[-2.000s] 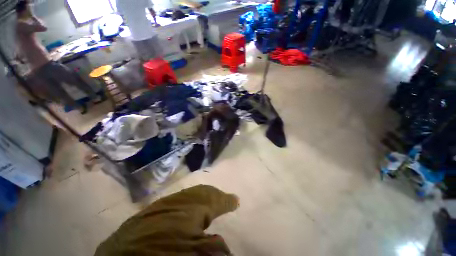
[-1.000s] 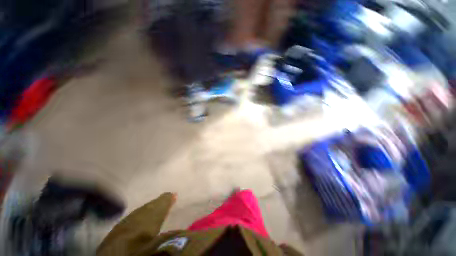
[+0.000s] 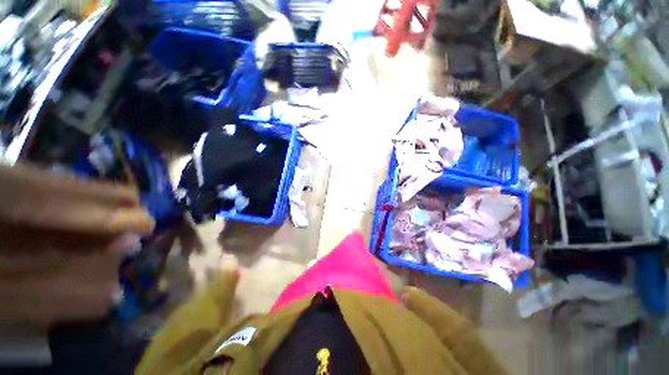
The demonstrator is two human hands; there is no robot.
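A large, blurred bare hand, apparently my left hand point(image 3: 70, 242), fills the left edge close to the camera. Its fingers point right, and I cannot tell whether it holds anything. My right hand is out of view. On the floor ahead at right, a blue crate point(image 3: 522, 212) holds crumpled pale pink cloth pieces point(image 3: 473, 231). Just behind it, another blue crate point(image 3: 493, 121) holds pale printed pieces point(image 3: 433, 139) and something blue. Left of the aisle, a blue crate point(image 3: 291, 165) holds black cloth point(image 3: 246, 161).
A pale floor aisle point(image 3: 352, 176) runs between the crates. More blue crates point(image 3: 227, 47) stand farther back at left. A red stool-like object point(image 3: 406, 22) is at the top. A metal-legged frame point(image 3: 555, 176) stands at right, with cloth heaped below it. A pale cloth piece point(image 3: 299, 198) lies on the floor.
The view has swung away from the dark cloth heap and red stools to the blue crates, which now appear nearer. The blurred hand has appeared at the left edge.
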